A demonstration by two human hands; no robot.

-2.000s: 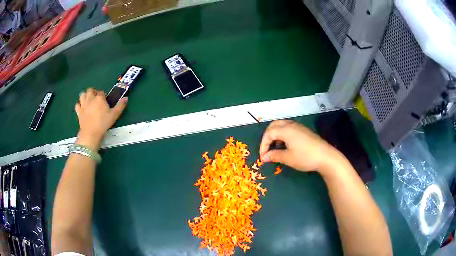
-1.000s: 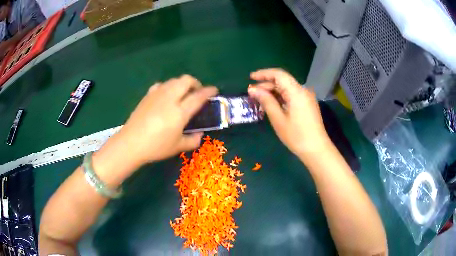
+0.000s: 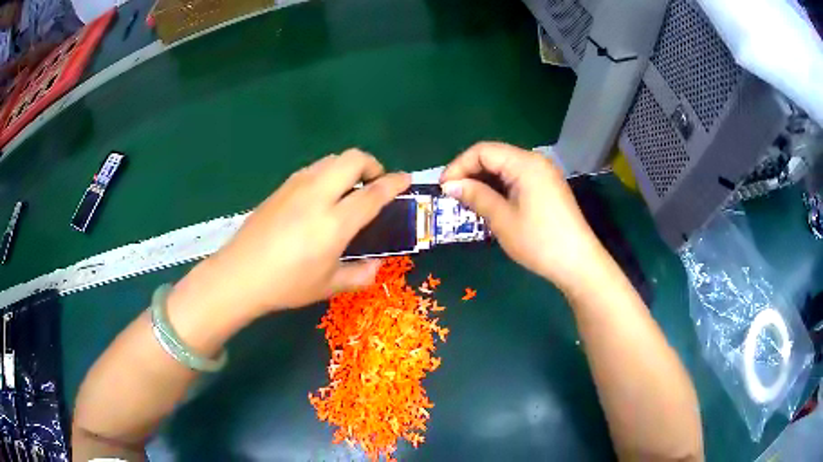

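My left hand (image 3: 316,221) grips the dark-screen end of an open phone (image 3: 390,226), which lies sideways over the pale rail and the top of the orange heap. The phone's bare circuit board (image 3: 458,221) points right. My right hand (image 3: 519,203) has thumb and index finger pinched at the board's upper edge; whether an orange part is between them cannot be seen. The heap of small orange parts (image 3: 379,361) lies below the phone, with one loose part (image 3: 469,294) to its right.
Two other phones lie on the green conveyor at left, the nearer one (image 3: 99,191) with its board up. A pale rail (image 3: 180,245) borders it. A black tray (image 3: 36,388) is at left, a perforated grey housing (image 3: 704,117) and clear bag (image 3: 722,298) at right. A dark slab is partly behind my right arm.
Since two seconds ago, my left hand has brought a phone from the conveyor to above the heap. My right hand has risen from the heap to the phone's board. The conveyor phones have shifted left.
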